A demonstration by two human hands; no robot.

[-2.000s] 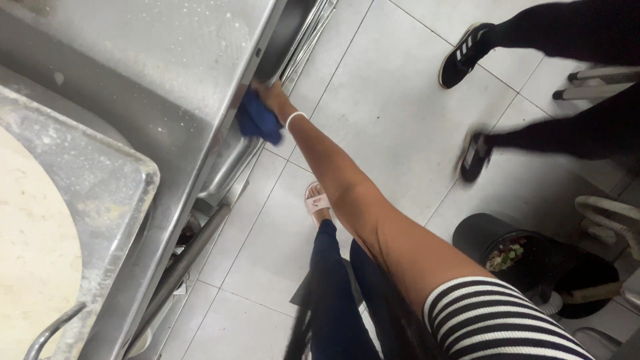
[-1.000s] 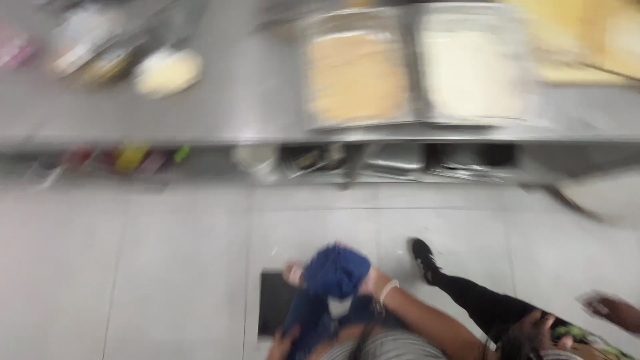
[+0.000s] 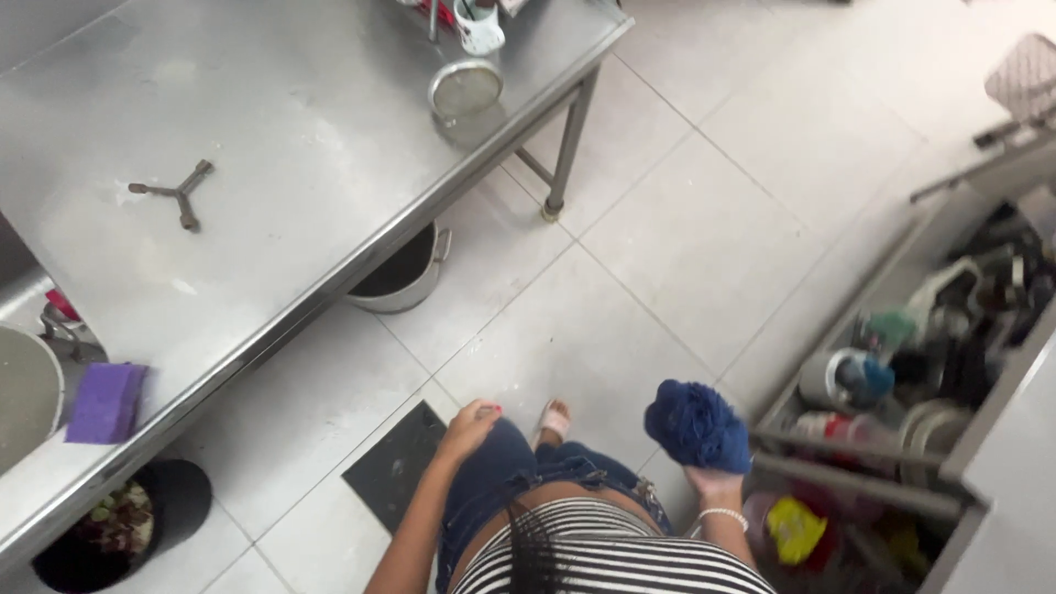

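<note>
A bunched dark blue cloth lies in my right hand, which is raised beside my hip; the cloth covers most of the fingers. My left hand is near my left thigh, its fingers loosely curled, and no object shows in it. On the steel table to the left rest a three-armed metal socket wrench, a purple sponge near the edge, and a round strainer at the far end.
Below the table stand a large metal pot and a black bin holding food scraps. To the right, a low shelf holds containers and utensils. A dark floor panel lies beside my left leg. One table leg meets the tiles.
The view has swung widely to a different table. The blue cloth, earlier down beside a steel unit and then before my body, is now out to my right. The other person is out of view.
</note>
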